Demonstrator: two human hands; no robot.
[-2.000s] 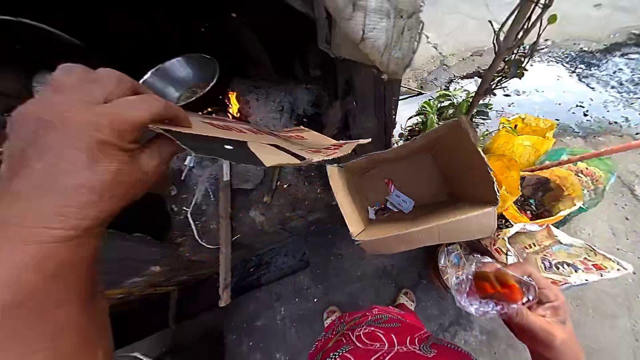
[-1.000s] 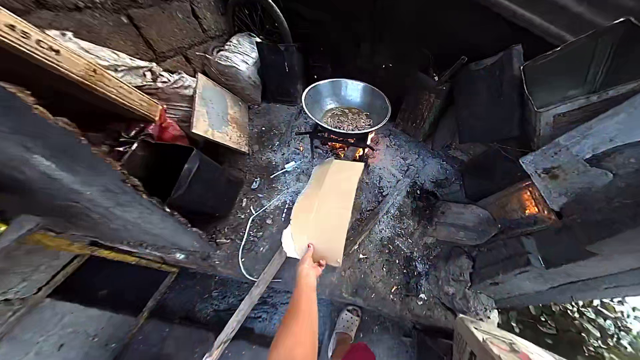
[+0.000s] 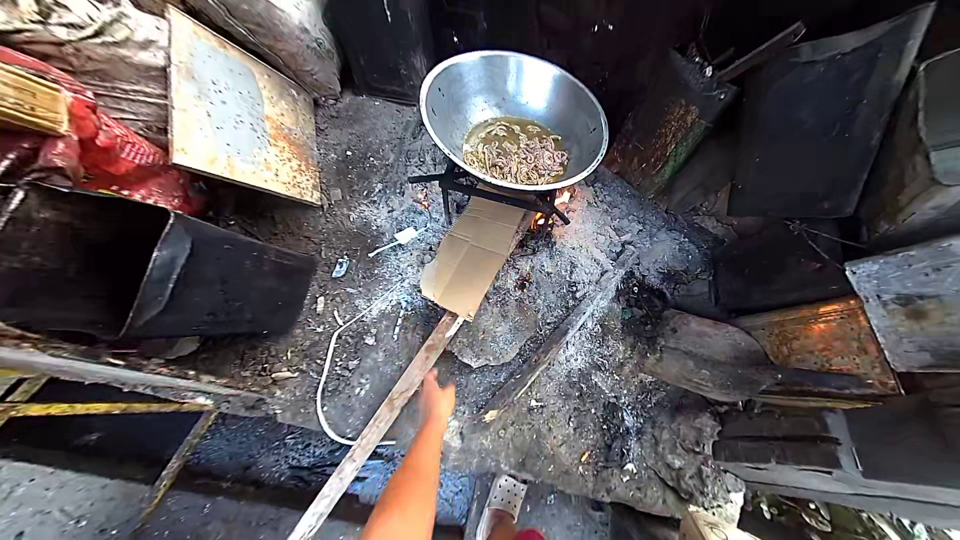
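My left hand (image 3: 436, 397) is just right of a long wooden plank (image 3: 390, 412), with nothing held and the thumb apart from the fingers. Whether it touches the plank is unclear. A flat piece of brown cardboard (image 3: 472, 259) lies over the plank's upper part, its far end under a metal wok (image 3: 517, 82). The wok stands on a black metal stand (image 3: 450, 184) and holds oil with small pale strips of food (image 3: 517, 154). Flames (image 3: 540, 219) show beneath it, right of the cardboard. My right hand is out of view.
A charred stick (image 3: 562, 334) lies right of the cardboard on ashy ground. A white cord (image 3: 327, 382) curves at the left. Blackened metal containers (image 3: 225, 277) and a rusty board (image 3: 244, 112) stand left; dark sheets and tins (image 3: 817, 120) stand right. My shoe (image 3: 506, 496) is at the bottom.
My left hand has let go of the cardboard and drawn back toward me. The cardboard has moved farther under the wok. The view has swung from the cardboard box to the fire.
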